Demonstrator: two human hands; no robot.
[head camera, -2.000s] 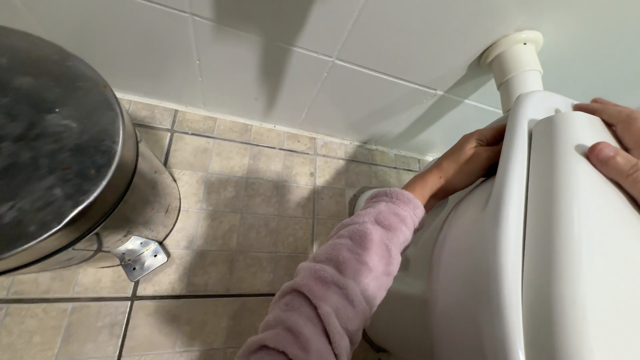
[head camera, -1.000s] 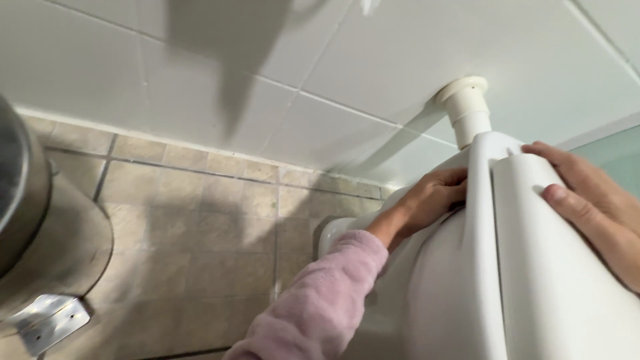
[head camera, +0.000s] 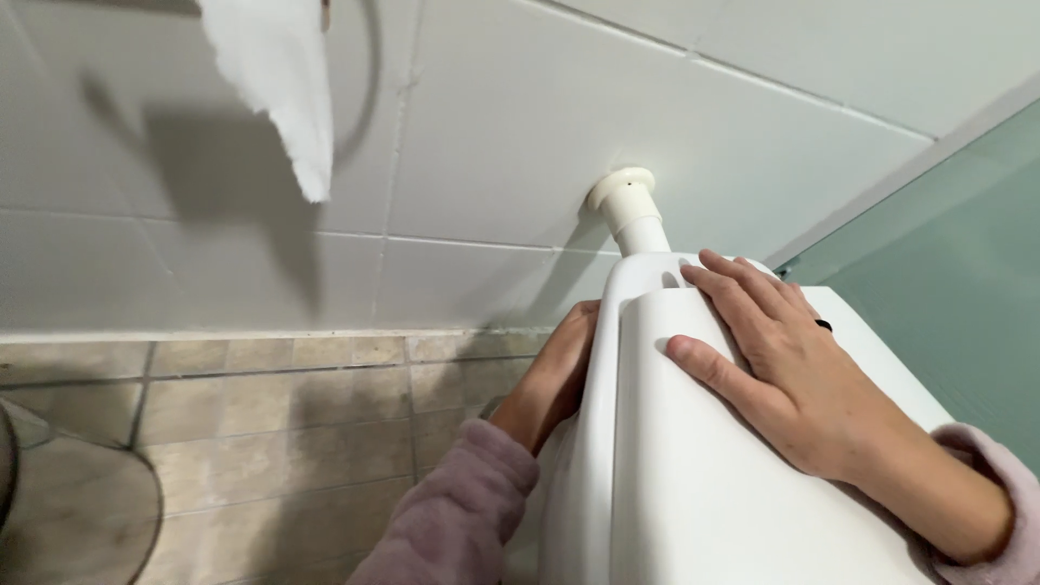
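Note:
A white toilet with its lid (head camera: 715, 496) down stands at the lower right, its bowl joined to the wall by a white plastic pipe (head camera: 632, 213). My right hand (head camera: 780, 366) lies on top of the lid near the hinge end, fingers spread, with a dark ring on one finger. Beside the toilet, my left hand (head camera: 561, 366) reaches in under the edge of the toilet seat (head camera: 597, 406). Its fingertips are hidden behind the seat, so what they touch or hold does not show.
Toilet paper (head camera: 284, 89) hangs at the upper left in front of the tiled wall (head camera: 487, 122). A metal bin (head camera: 77, 504) stands at the lower left on the tiled floor (head camera: 252, 431). A greenish glass panel (head camera: 959, 268) borders the right side.
The view has swung up and to the right, bringing the hanging paper and more of the glass panel into sight. Both hands remain at the toilet, left at its side and right on the lid.

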